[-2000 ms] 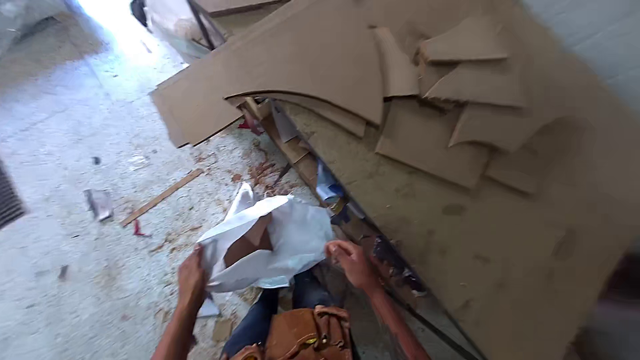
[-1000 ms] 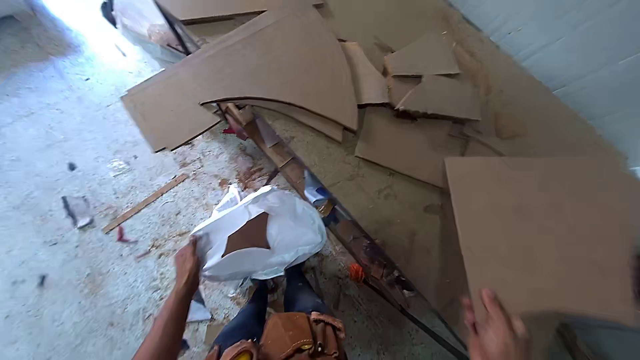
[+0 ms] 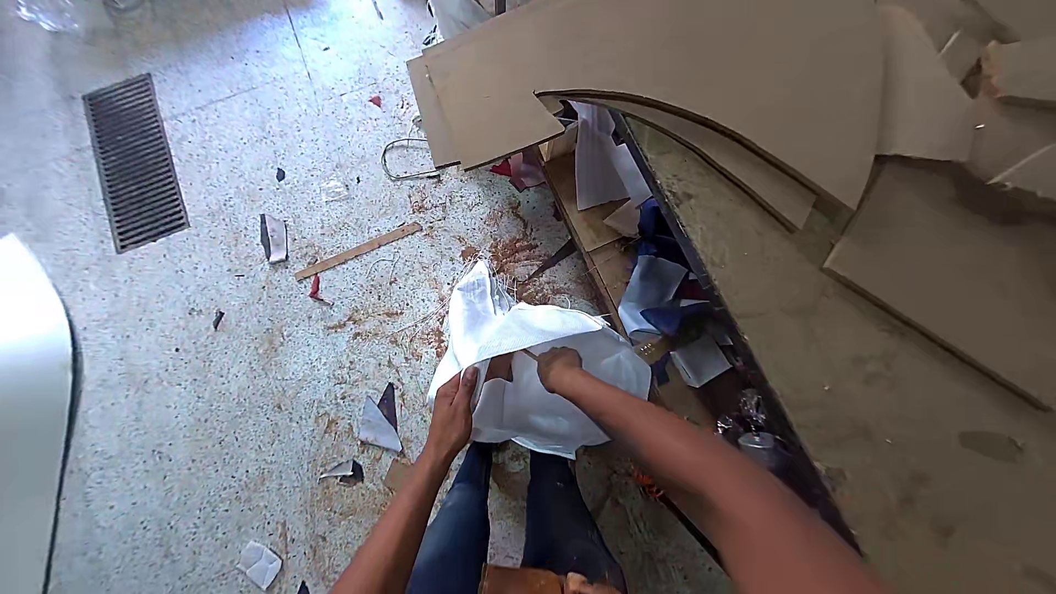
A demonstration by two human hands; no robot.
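Observation:
A white woven sack hangs in front of my legs with its mouth spread. My left hand grips the sack's rim on the left. Inside the opening is my right hand, its fingers curled around the edge of a thin brown piece, of which only a sliver shows. Another brown board piece is partly visible in the sack between my hands. The cloth hides the rest of the contents.
A workbench to the right carries large cut fibreboard sheets. Fabric scraps fill the shelf beneath. On the floor lie a wooden strip, a metal drain grate and scraps. A white curved panel stands far left.
My right hand has moved from a square board on the bench into the sack's mouth. That square board is no longer in view there. The view has swung toward the floor at left.

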